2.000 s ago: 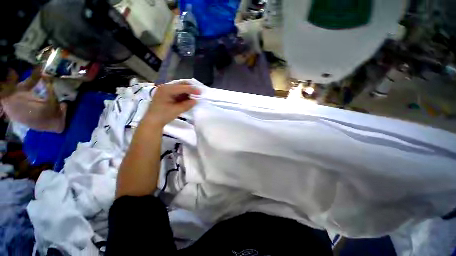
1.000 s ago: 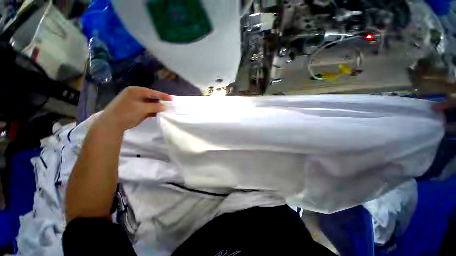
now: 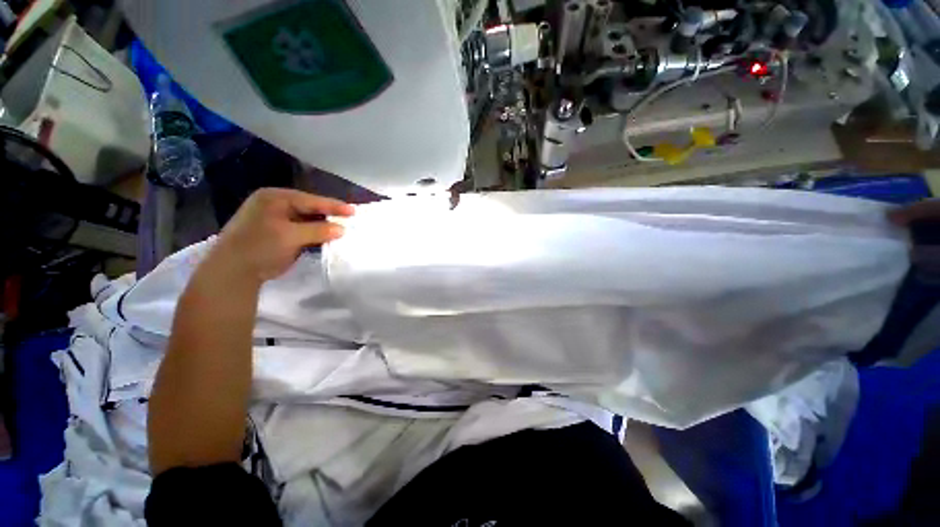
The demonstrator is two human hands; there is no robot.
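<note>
A large white garment panel (image 3: 577,309) is stretched across the front of the sewing machine head (image 3: 340,93). My left hand (image 3: 273,232) pinches its upper left corner between thumb and fingers, left of the needle area. My right hand (image 3: 917,213) is at the far right edge of the picture, mostly cut off, with its fingertips at the panel's upper right corner. The straight upper edge passes under the head, beside the glaring lamp spot (image 3: 428,206). The needle and presser foot are lost in the glare.
A pile of white garments with navy piping (image 3: 103,381) lies at left and over my lap. Metal machine parts (image 3: 557,134) with a red light stand right of the head. A water bottle (image 3: 175,149) is behind at left. White pieces (image 3: 809,422) and a blue bin (image 3: 727,463) are lower right.
The view has swung right since the first frame, bringing the machine parts and my right fingertips into view. Since the last frame my left hand and the panel have barely moved.
</note>
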